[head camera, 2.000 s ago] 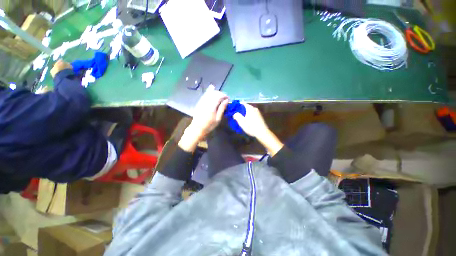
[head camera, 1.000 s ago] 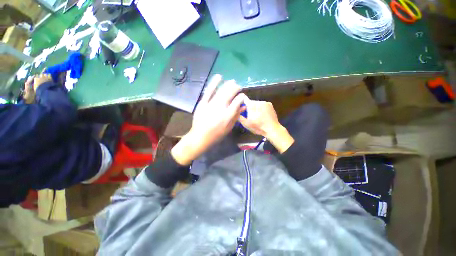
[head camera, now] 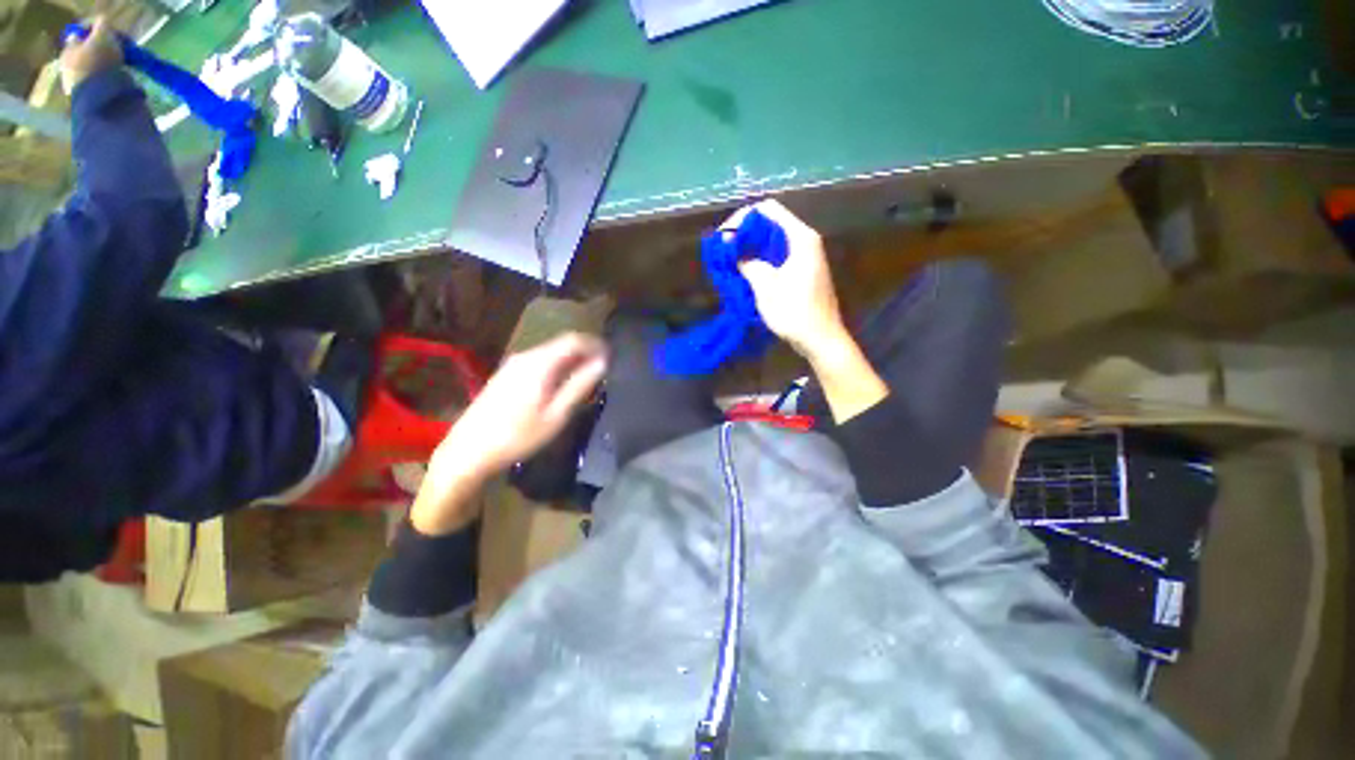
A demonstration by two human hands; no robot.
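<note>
A dark solar panel lies back side up at the bench's front edge, its near corner jutting over the edge. A small junction box sits on it, and a thin black cable runs from there down past the near corner. My right hand holds a crumpled blue cloth above my lap, part of it hanging down. My left hand is over my left thigh, below the panel, slightly blurred, with its fingers apart; nothing shows in it.
A bottle and white scraps are left of the panel on the green bench. A white wire coil is at the top right. A neighbour's arm holds another blue cloth. An open carton holds dark panels at lower right.
My hands have moved apart, the left down and left, the right holding the cloth up. The cable now hangs loose across the panel. The view has shifted down, and the neighbour's arm is raised.
</note>
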